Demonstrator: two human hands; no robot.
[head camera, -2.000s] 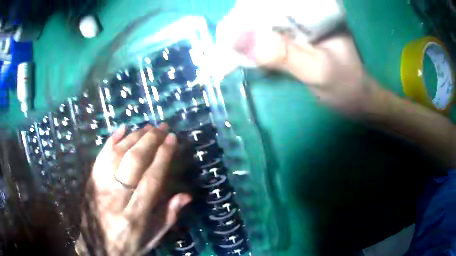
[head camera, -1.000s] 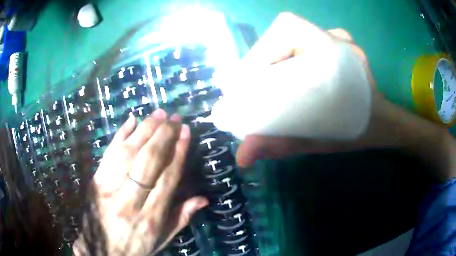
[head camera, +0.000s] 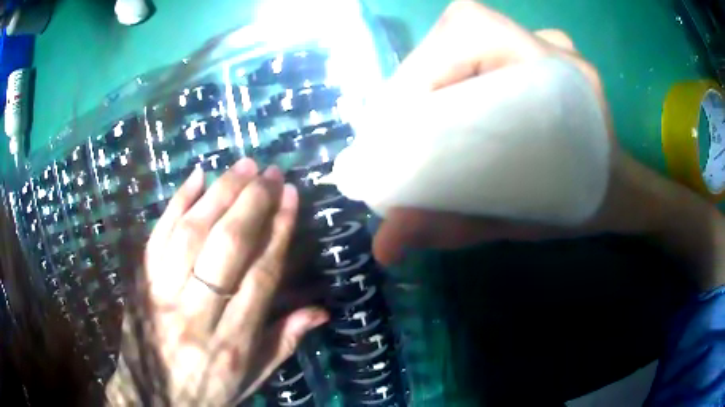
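Note:
A clear plastic tray (head camera: 232, 87) holds long rows of small black components (head camera: 358, 318) with bright T-shaped glints. My left hand (head camera: 226, 278) lies flat over the tray's middle, palm down, fingers slightly apart, a thin ring on one finger; it grips nothing that I can see. My right hand (head camera: 485, 48) is closed around a white squeeze bottle (head camera: 509, 147), tilted with its narrow end pointing left and down at the right-hand row. The tip is near the components; glare hides whether it touches. My left hand hides part of the rows.
A yellow tape roll (head camera: 685, 131) lies at the right on the green mat (head camera: 628, 48). A slim white tube (head camera: 17, 111) lies at the left edge beside a blue item (head camera: 16, 56). A small white cap-like piece (head camera: 131, 10) is at the top left. A blue sleeve (head camera: 699, 350) shows lower right.
My right hand has come down from the top, bringing the bottle over the right-hand row. My left hand stays on the tray with little change. The view has shifted slightly.

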